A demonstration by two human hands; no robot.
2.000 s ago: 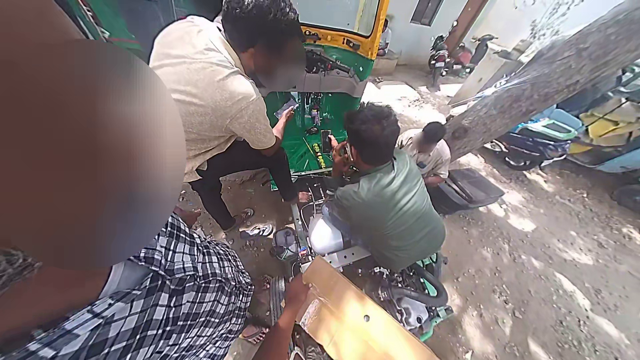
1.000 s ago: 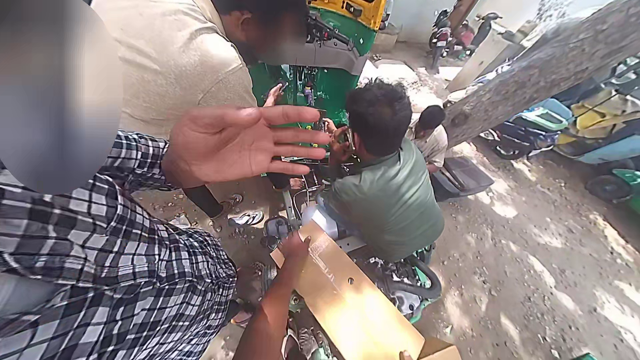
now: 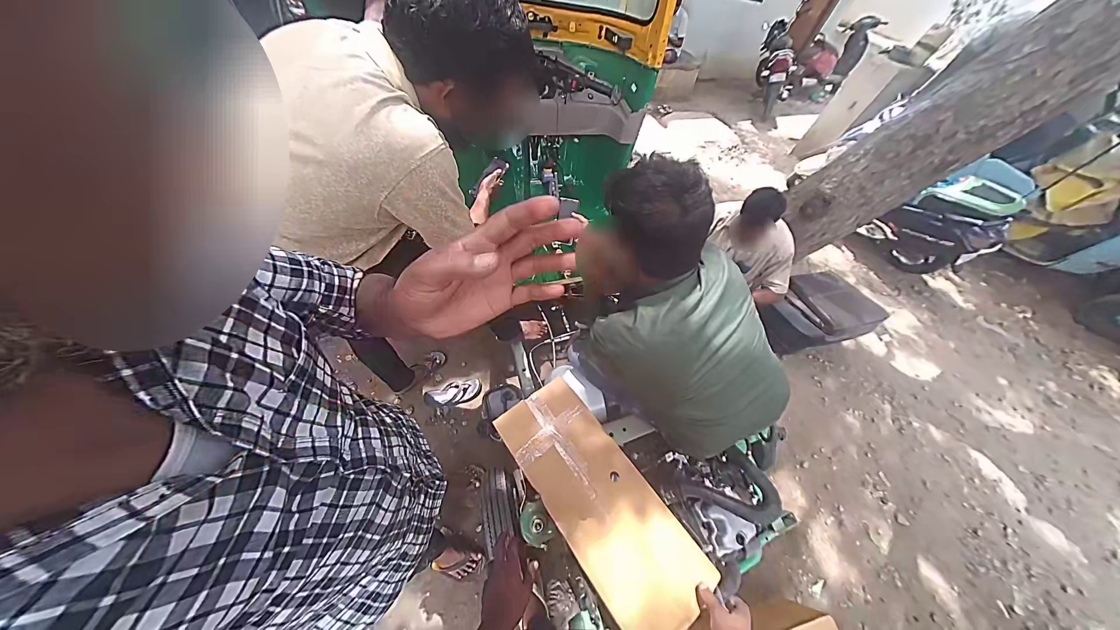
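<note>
A long cardboard box (image 3: 604, 499), with crossed clear tape near its far end, lies slantwise in front of me. My right hand (image 3: 724, 610) holds its near right corner, with thumb and fingers at the edge. My left hand (image 3: 509, 579) is low and in shadow, left of the box, near a dark ribbed part (image 3: 499, 503); whether it grips anything cannot be told. Below and beside the box are a vehicle's engine parts (image 3: 722, 516) with a thick black hose, a metal frame bar (image 3: 632, 429) and a round green part (image 3: 536, 523).
A person in a checked shirt (image 3: 332, 455) stands close at left, a raised open hand (image 3: 481, 271) ahead. A person in a beige shirt (image 3: 350, 131) bends over a green-and-yellow auto rickshaw (image 3: 599, 79). A person in green (image 3: 700, 350) crouches beyond the box. A tree trunk (image 3: 945, 131) leans at right.
My left hand was at the box's far end and is now low at its left side. The checked-shirt person's hand, unseen two seconds ago, is raised in the last two frames.
</note>
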